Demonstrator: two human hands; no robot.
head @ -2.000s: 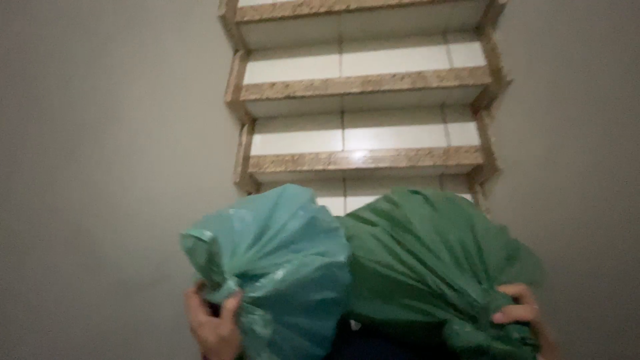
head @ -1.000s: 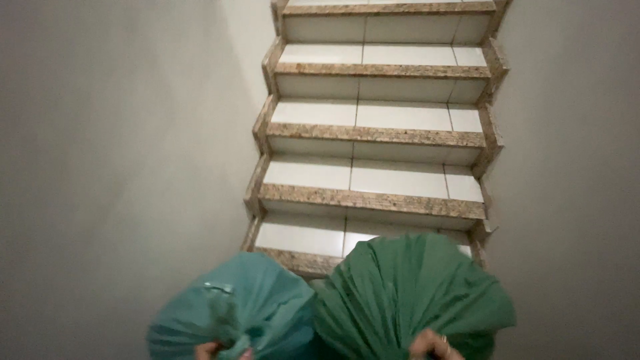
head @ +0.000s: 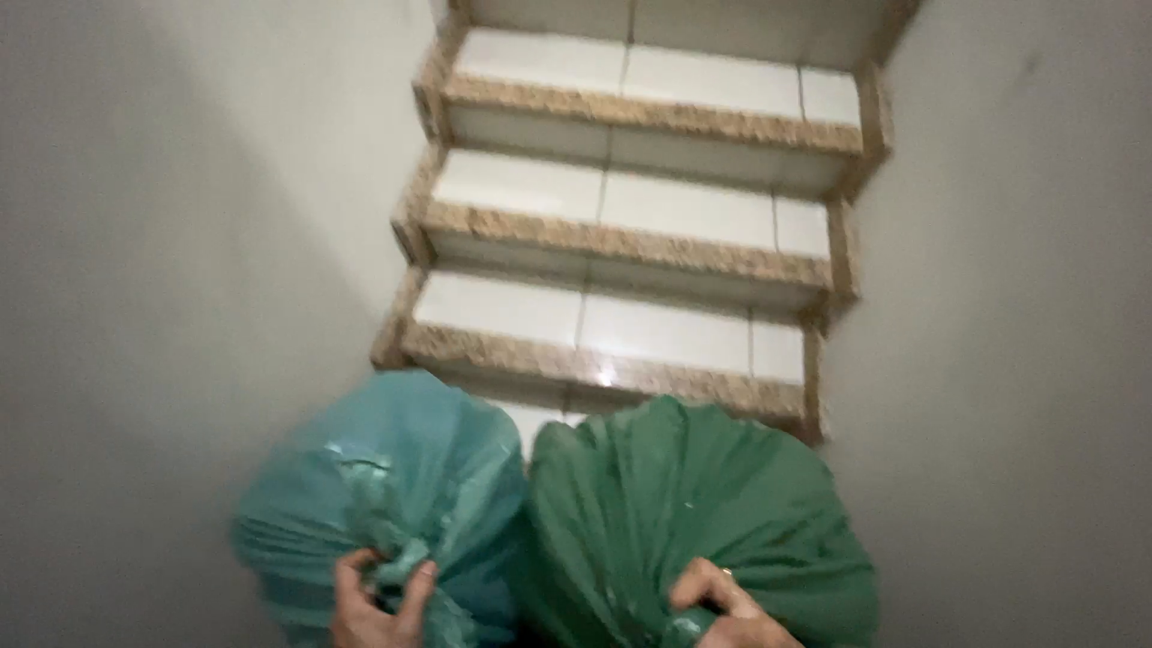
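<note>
My left hand [head: 380, 598] grips the gathered neck of a full teal plastic bag [head: 423, 459] at the lower left. At the lower centre right, my right hand [head: 729, 607] is closed on the bunched top of a full dark green plastic bag [head: 693, 486]; a ring shows on one of its fingers. The two bags touch side by side. Both hide the lower part of the staircase, and what is inside them cannot be seen.
Beyond the bags runs a staircase of white tiled steps [head: 693, 328] with speckled brown stone edging [head: 630, 243]. A plain grey wall [head: 180, 270] rises on the left and another wall [head: 1008, 315] on the right, both close to the steps.
Both hands, still on the bags, have come further into view than a second ago. The view of the stairs has shifted and tilted.
</note>
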